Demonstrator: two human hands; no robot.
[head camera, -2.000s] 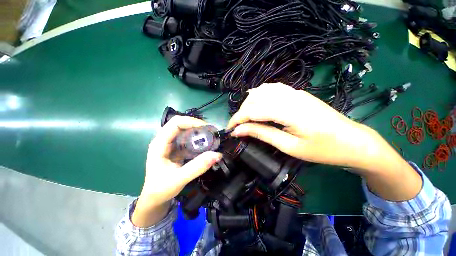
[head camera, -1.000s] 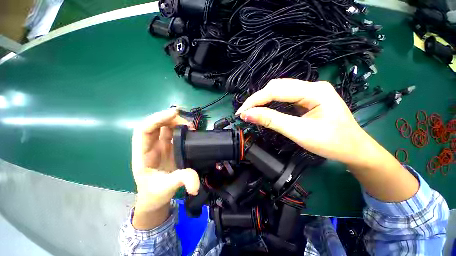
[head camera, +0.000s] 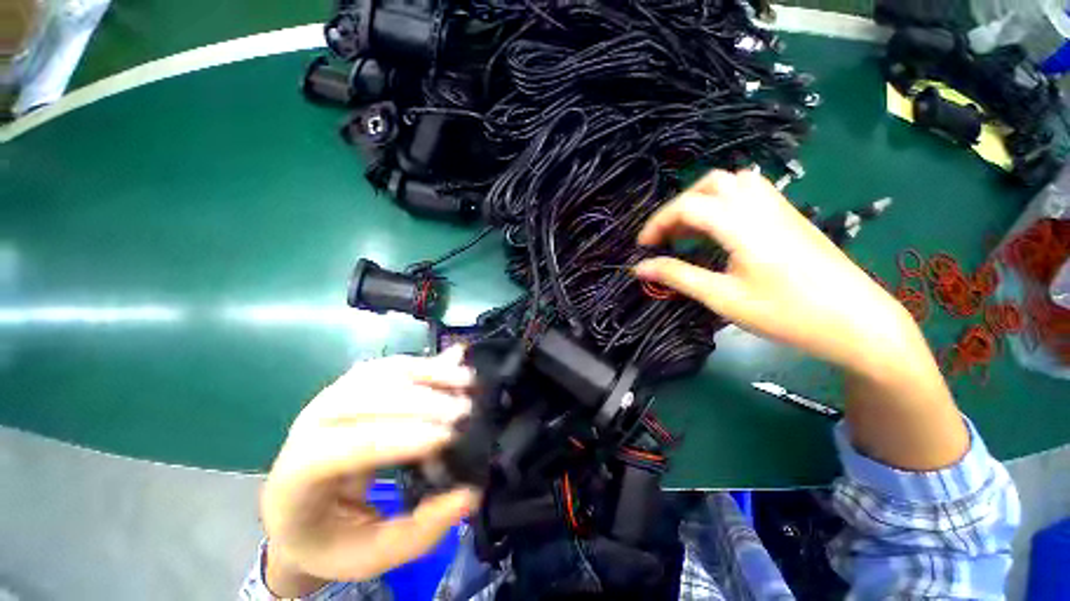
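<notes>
My left hand (head camera: 364, 452) is blurred, at the lower left. Its fingers and thumb are around a blurred black housing (head camera: 473, 429) at the left side of the pile near my lap. My right hand (head camera: 763, 258) is above the black cable leads (head camera: 587, 223), with thumb and index fingertip apart. A small orange-red loop (head camera: 657, 289) shows by the thumb tip; I cannot tell if the hand touches it. In the pile, one housing (head camera: 528, 513) bears an orange band. Another housing (head camera: 387, 289) lies apart on the green table, with orange-red at its right end.
More black housings (head camera: 440, 194) lie at the back left of the cables. Loose orange-red rings (head camera: 945, 285) and a clear bag of rings (head camera: 1038, 282) are at right. A slim knife or pen (head camera: 798, 399) lies near the right wrist. Black parts rest on yellow sheet (head camera: 991, 147).
My left hand has moved down and towards my lap with the housing. My right hand has moved right relative to the pile, its thumb and index apart. The view has shifted, showing the bag.
</notes>
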